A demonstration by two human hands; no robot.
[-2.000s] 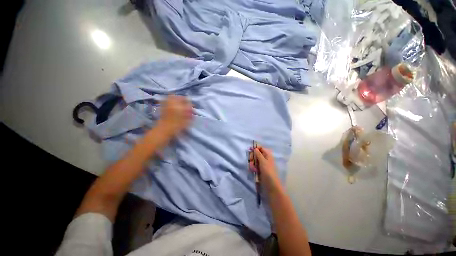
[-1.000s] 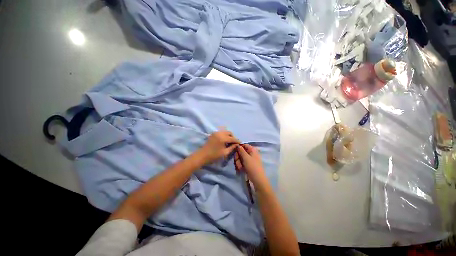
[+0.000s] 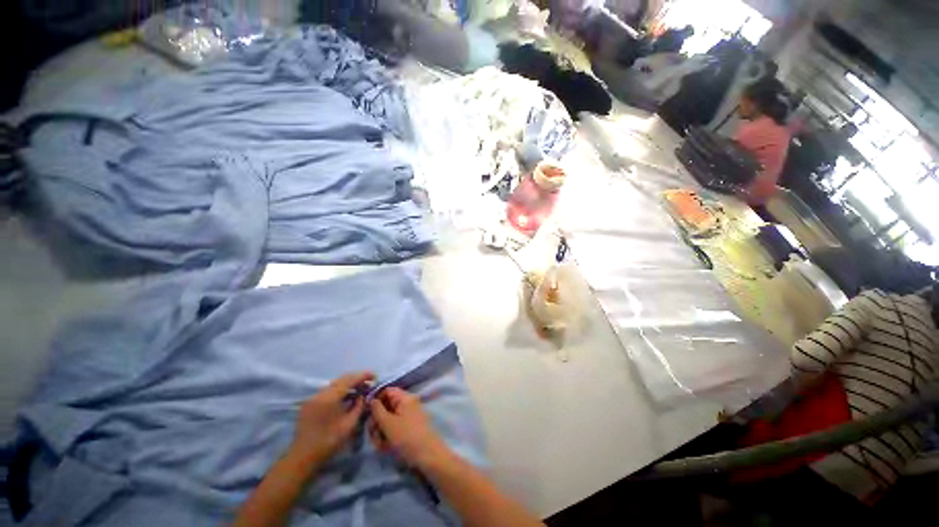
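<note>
A light blue shirt [image 3: 299,329] lies spread on the white table at the lower left, its collar end cut off by the left edge. My left hand [image 3: 329,417] and my right hand [image 3: 404,420] meet on the shirt front. Their fingertips pinch the shirt's front opening edge almost touching each other. A darker blue folded strip of cloth [image 3: 422,365] runs from the fingertips toward the hem. Any button is hidden under the fingers. Whether the thin dark stick is still in my right hand cannot be told.
A heap of light blue shirts [image 3: 206,154] lies beyond. To the right are a pink bottle [image 3: 530,204], a small crumpled bag [image 3: 556,304], white strips [image 3: 484,113] and flat clear bags [image 3: 669,329]. A person in pink [image 3: 764,154] is farther back; striped cloth [image 3: 875,360] lies at right.
The view has swung up and to the right, showing the room beyond. My left hand went from the collar area to meet my right hand at the front edge, where both remain.
</note>
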